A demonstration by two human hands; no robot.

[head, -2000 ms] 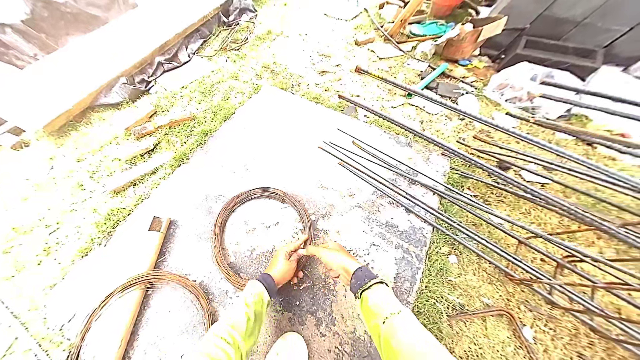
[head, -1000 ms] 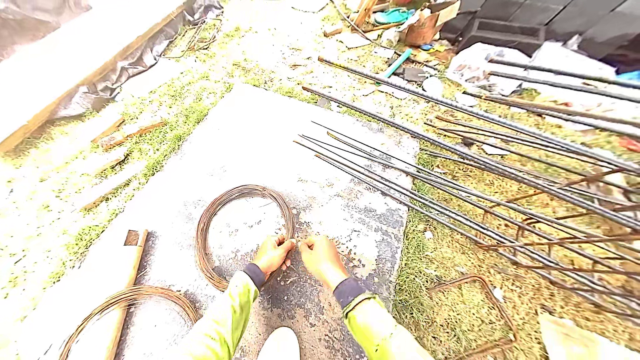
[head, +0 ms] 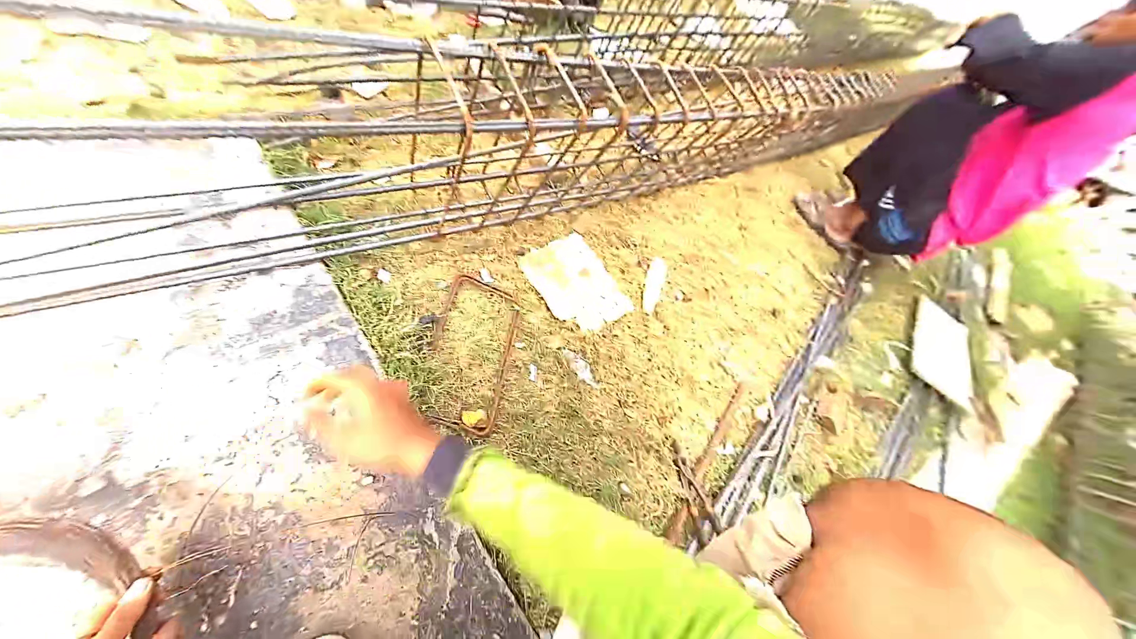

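Note:
My right hand [head: 368, 422], at the end of a yellow-green sleeve with a dark cuff, is above the right edge of the grey board [head: 266, 355]. It is blurred, its fingers curled; whether it holds something small cannot be told. At the bottom left, the fingers of my left hand [head: 129, 612] grip the coil of rusty tie wire [head: 80, 537] at its loose wire ends. Most of that hand and part of the coil are cut off by the frame. A bent steel stirrup [head: 506, 355] lies on the grass beside the board.
Long rebars and a rebar cage [head: 532, 133] cross above, some bars over the board. A person in dark and pink clothing [head: 941, 169] bends at the upper right. Bundled bars [head: 790, 399] lie right. A large, unclear tan rounded thing [head: 941, 559] fills the lower right.
The view has swung far to the right, bringing in the other person and the rebar cage. My hands, close together at the coil before, are now well apart.

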